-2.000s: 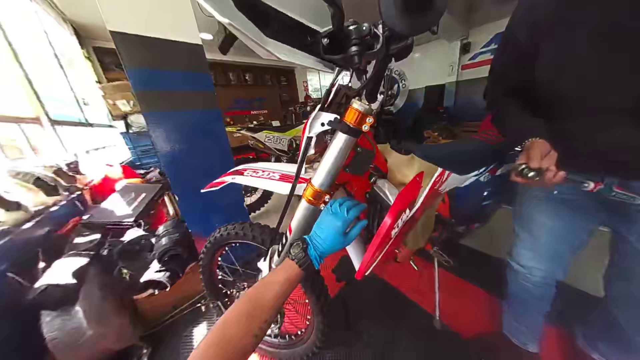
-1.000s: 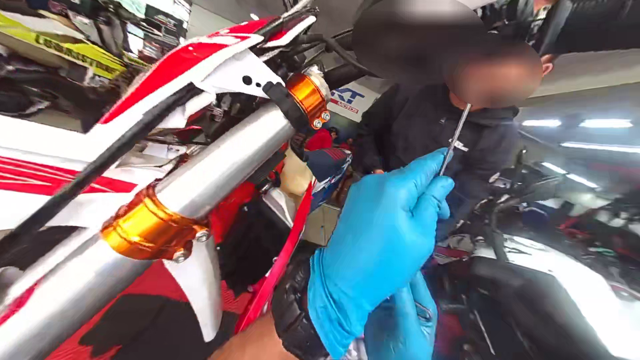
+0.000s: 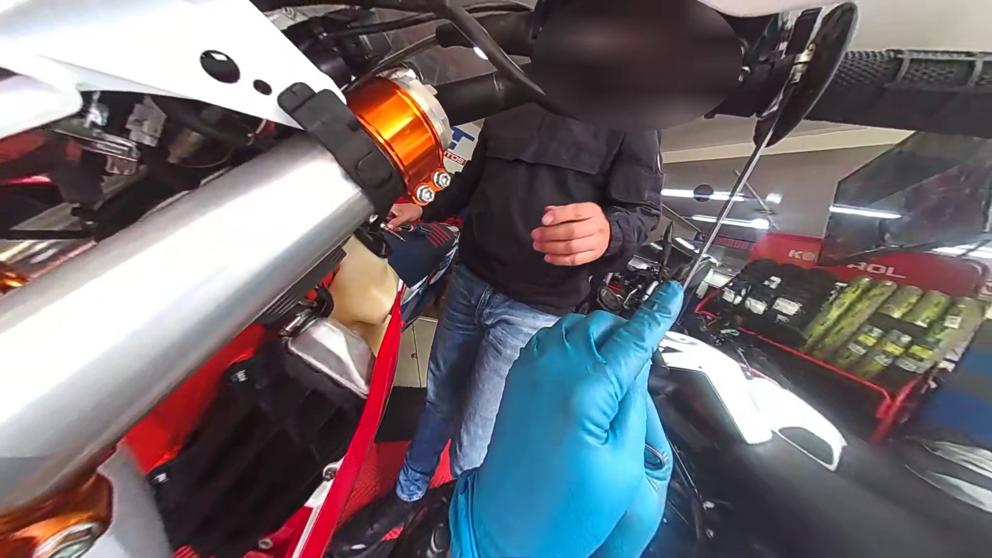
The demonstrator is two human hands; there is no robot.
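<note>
My left hand [image 3: 589, 403], in a blue glove, is closed around the lower end of a thin metal rod [image 3: 728, 201]. The rod slants up to the right, its upper end overlapping the dark handlebar lever [image 3: 806, 77] in view; contact there cannot be told. Behind the left hand shows a small part of my right hand [image 3: 653, 480], also gloved in blue, with a small dark curved edge beside it; its grip is hidden. To the left are a motorcycle's silver fork tube [image 3: 186, 271] and orange fork clamp [image 3: 399, 136] with two bolts.
A person in a black jacket [image 3: 535, 178] and jeans stands beyond the fork, one hand raised at the waist. A red rack [image 3: 821, 360] of packaged goods stands at right, behind a white motorcycle panel [image 3: 744, 387]. A handlebar grip [image 3: 907, 85] crosses the upper right.
Two seconds ago my left hand was at the lower orange clamp; one second ago it held the rod raised. The view has moved in close to the fork and handlebar.
</note>
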